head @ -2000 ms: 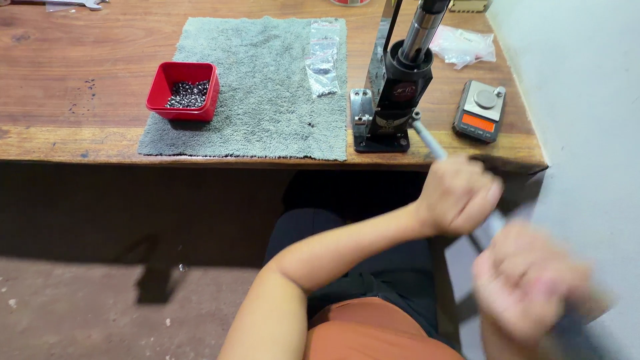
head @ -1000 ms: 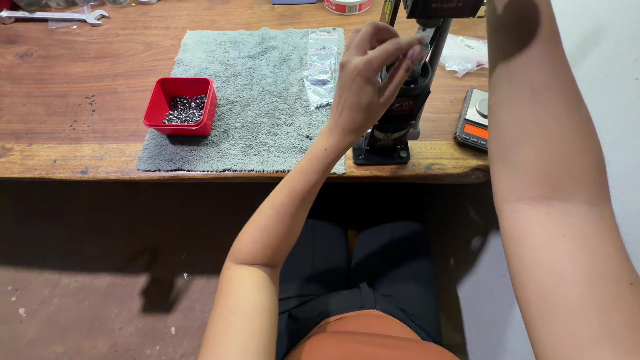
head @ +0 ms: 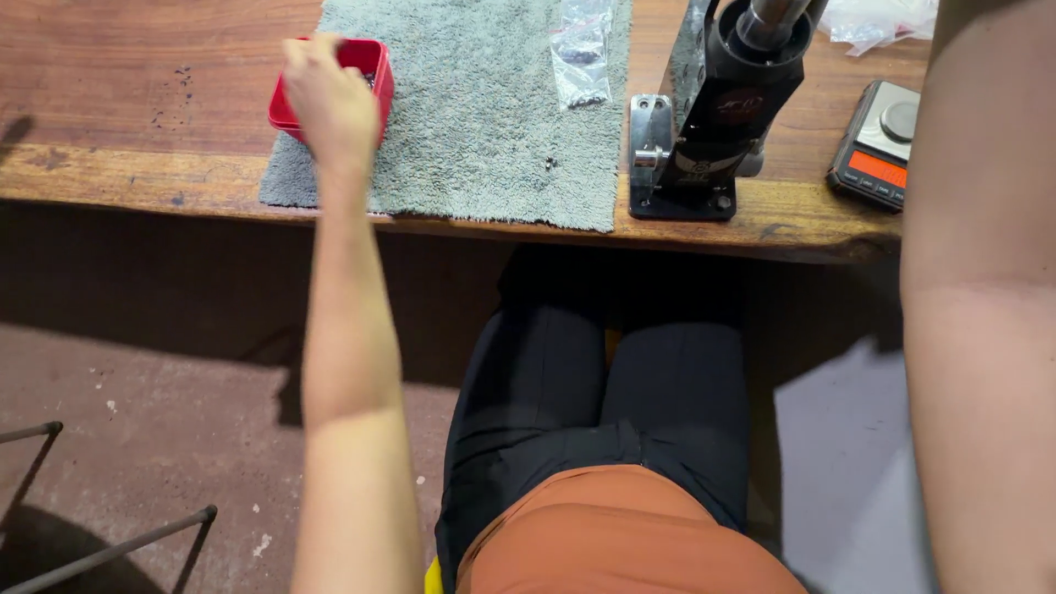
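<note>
My left hand [head: 330, 103] is over the red plastic container [head: 384, 62], its fingers at the far rim and blurred; whether they hold anything cannot be seen. Small dark and shiny pieces show inside past the hand. The container sits on a grey-green towel [head: 478, 124]. Right of the towel stands a black bench press [head: 718, 115] with a steel column and a silver side bracket. My right arm reaches up along the right edge, and its hand is out of frame. A tiny metal piece [head: 550, 163] lies on the towel.
A clear plastic bag of small parts [head: 582, 58] lies on the towel. Beside the press are a digital scale [head: 879, 148] with an orange display and another plastic bag [head: 879, 21]. The wooden table's front edge [head: 462, 230] runs below. Metal legs [head: 132, 544] stand at lower left.
My left hand has moved left from the press to the red container. My right hand, earlier on the press lever, has left the frame, its arm now reaching up at the right.
</note>
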